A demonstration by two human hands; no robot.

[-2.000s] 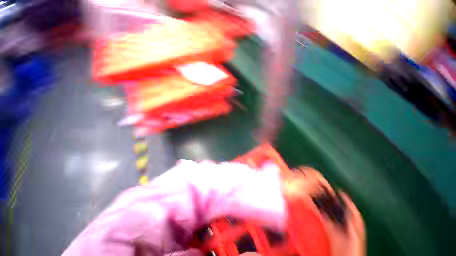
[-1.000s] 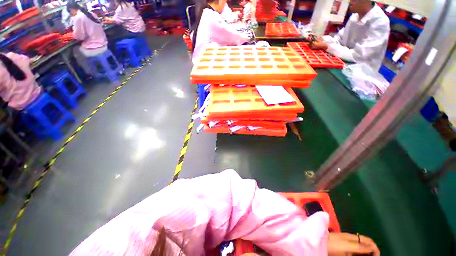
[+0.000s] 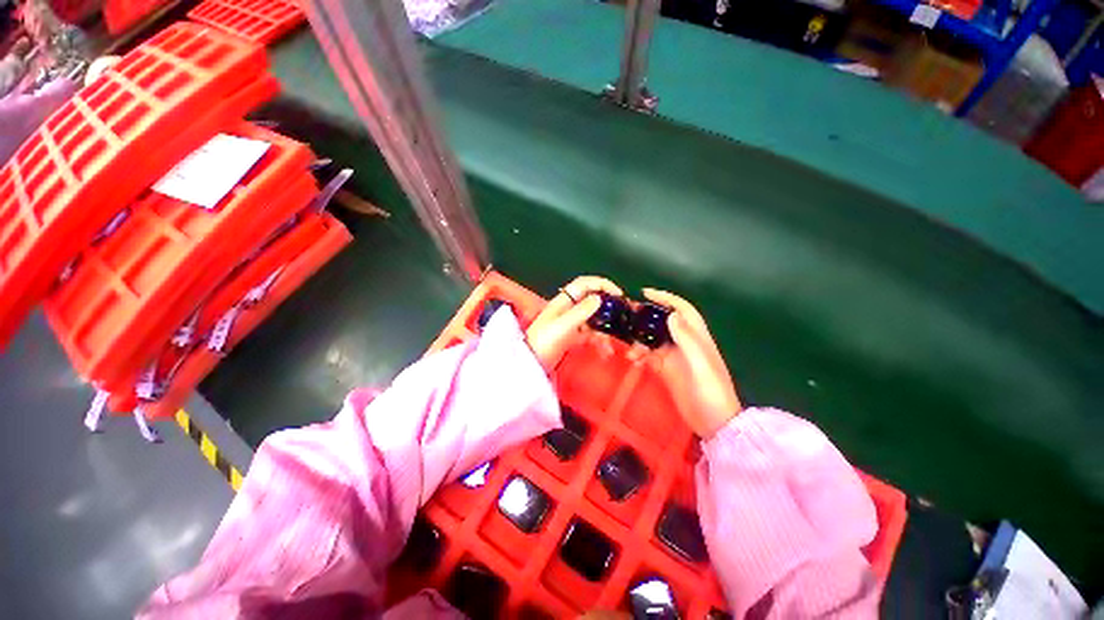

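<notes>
My left hand (image 3: 569, 317) holds a black watch body (image 3: 611, 317) by its edges above the far part of the orange-red compartment tray (image 3: 890, 509). My right hand (image 3: 696, 363) holds a second black watch body (image 3: 653, 323) close beside the first. Both faces are dark with small bright spots. Several dark watch bodies lie in the tray's pockets below, such as one watch body (image 3: 621, 472). Another watch body (image 3: 524, 503) shows a bright white face. My pink sleeves hide parts of the tray.
Stacked orange-red trays (image 3: 133, 285) stand at left with a white paper sheet (image 3: 212, 170) and pale strips at the edges. A metal post (image 3: 412, 145) rises just beyond the tray from the green surface (image 3: 799, 351). A clipboard (image 3: 1023, 581) is cut off at lower right.
The view has turned right and down, so the tray and both hands now show clearly. My left hand has come from the tray's right edge to beside my right hand, now holding a watch body.
</notes>
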